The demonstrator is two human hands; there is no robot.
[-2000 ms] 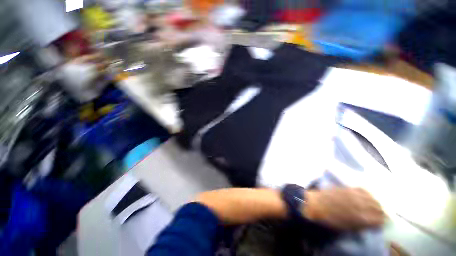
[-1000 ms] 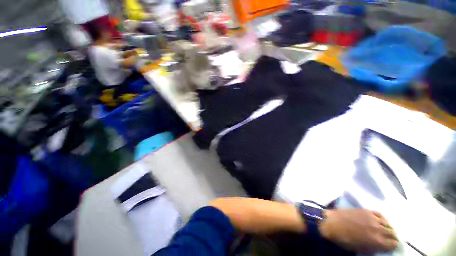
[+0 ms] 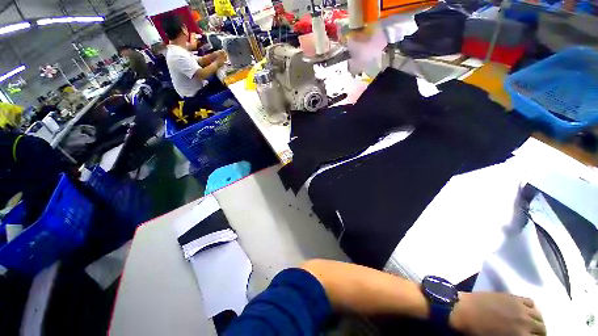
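My left hand (image 3: 499, 314), bare, with a dark watch on the wrist, lies palm down at the lower right, at the near edge of a white pocket piece (image 3: 508, 268) with black parts and a narrow dark slit. Its fingers point right; whether they grip the cloth is hidden. My right hand is out of the picture. Large black trouser panels (image 3: 387, 180) lie left of the white piece, with a white gap between them. A black-and-white pocket piece (image 3: 219, 275) lies on the side board at the left.
The pale side board (image 3: 154, 282) has a red edge. A second machine (image 3: 292, 82) stands behind the panels. A light blue basket (image 3: 557, 92) is at the back right. Blue crates (image 3: 206, 134) stand on the floor at left. A person in white (image 3: 187, 69) sits beyond.
The view has sharpened and shifted, so the table things sit further right and more of the floor shows. My left hand has stayed at the white cloth, its fingers nearer the bottom right.
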